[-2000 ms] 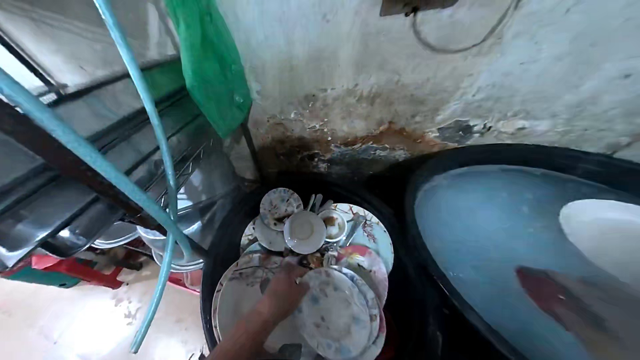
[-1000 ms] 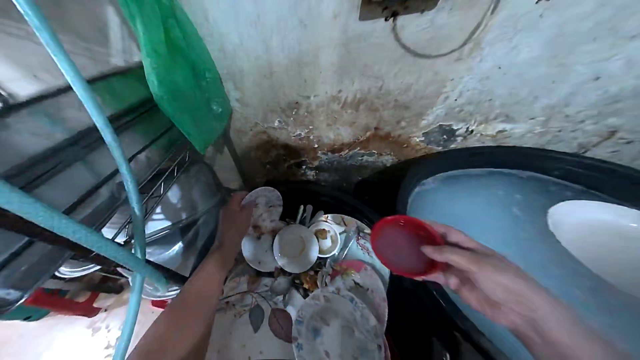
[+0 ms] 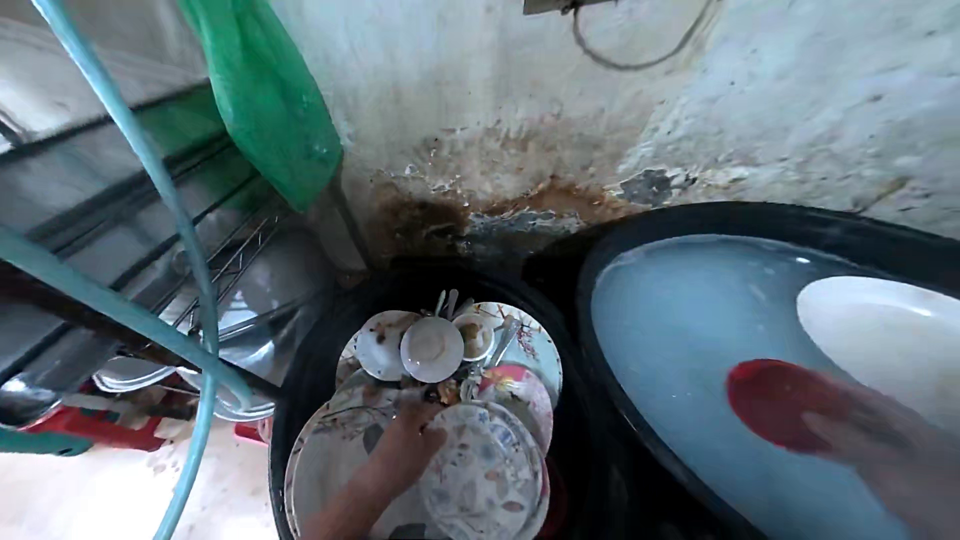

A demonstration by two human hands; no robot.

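My left hand reaches over the dishes in a dark tub; its fingertips are at food scraps among the plates, and what they touch is not plain. Beside it lies a stack of patterned plates, with a large oval plate beneath my wrist. Small white bowls, a cup and spoons rest farther back. Blurred by motion, my right hand grips a small red bowl over the cloudy water of the right tub.
A white plate sits in the right tub, whose black rim stands near the peeling wall. At left are a metal rack, blue hoses and a hanging green plastic bag.
My right hand has moved the red bowl rightward, from beside the dish tub to over the water. My left hand has left the small dish at the back left and come to the middle.
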